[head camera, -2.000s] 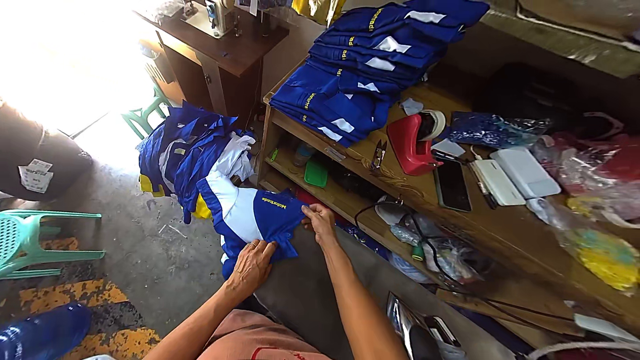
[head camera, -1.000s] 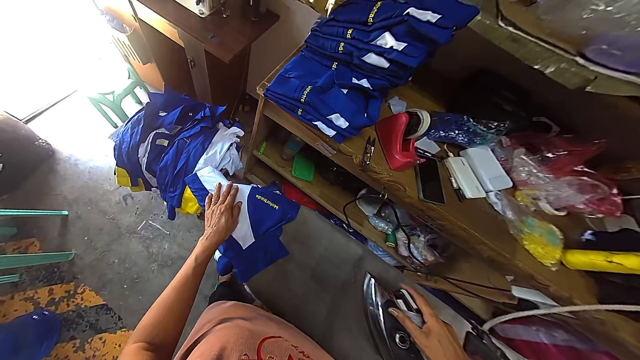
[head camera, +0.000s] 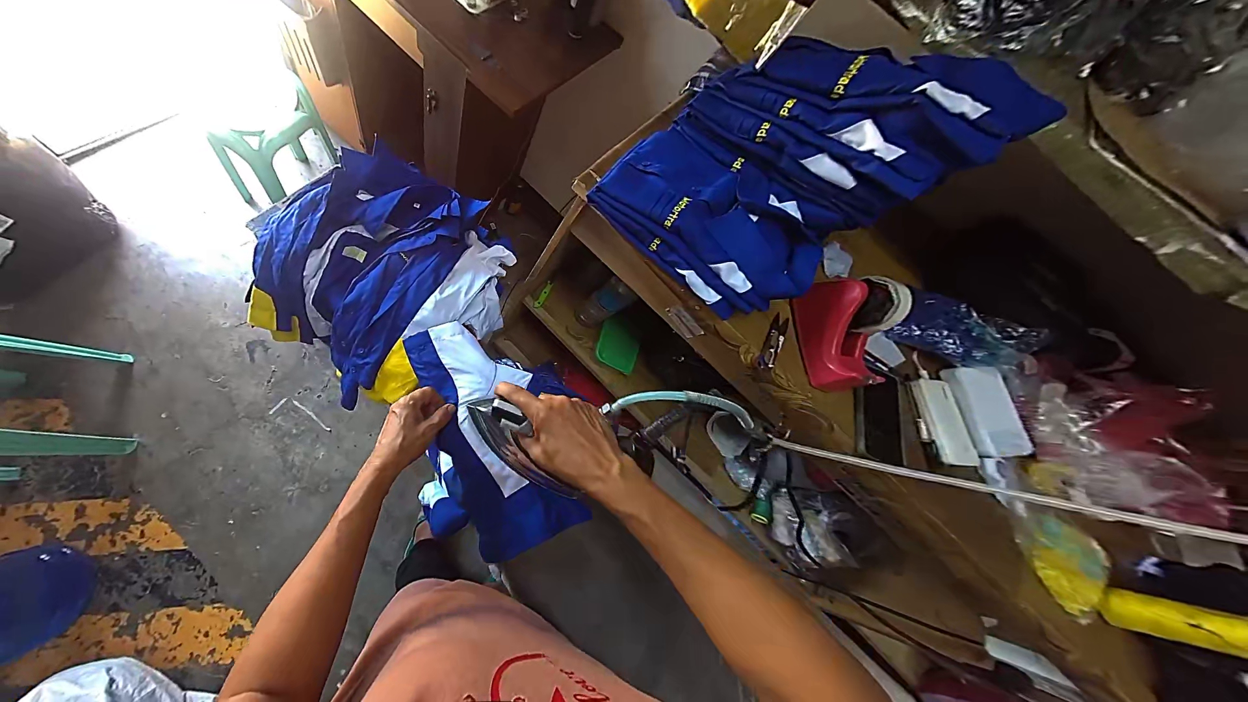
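A steam iron (head camera: 507, 444) rests on a blue and white garment (head camera: 526, 517), and my right hand (head camera: 570, 439) is closed around its handle. My left hand (head camera: 414, 426) pinches the garment's left edge beside the iron's tip. The surface under the garment is mostly hidden. Just beyond lies a heap of blue, white and yellow garments (head camera: 390, 253). Folded blue garments (head camera: 760, 175) with yellow lettering and white patches are stacked on the wooden shelf unit at the upper right.
The iron's pale hose (head camera: 877, 466) runs right across the wooden shelf unit (head camera: 673, 312). On it are a red tape dispenser (head camera: 829, 336), thread snips (head camera: 773, 341), a dark phone (head camera: 879, 424) and plastic bags. Green plastic stools (head camera: 258, 146) stand at the left.
My right hand has brought the iron from the lower right onto the garment. My left hand has gone from flat on the cloth to pinching its edge.
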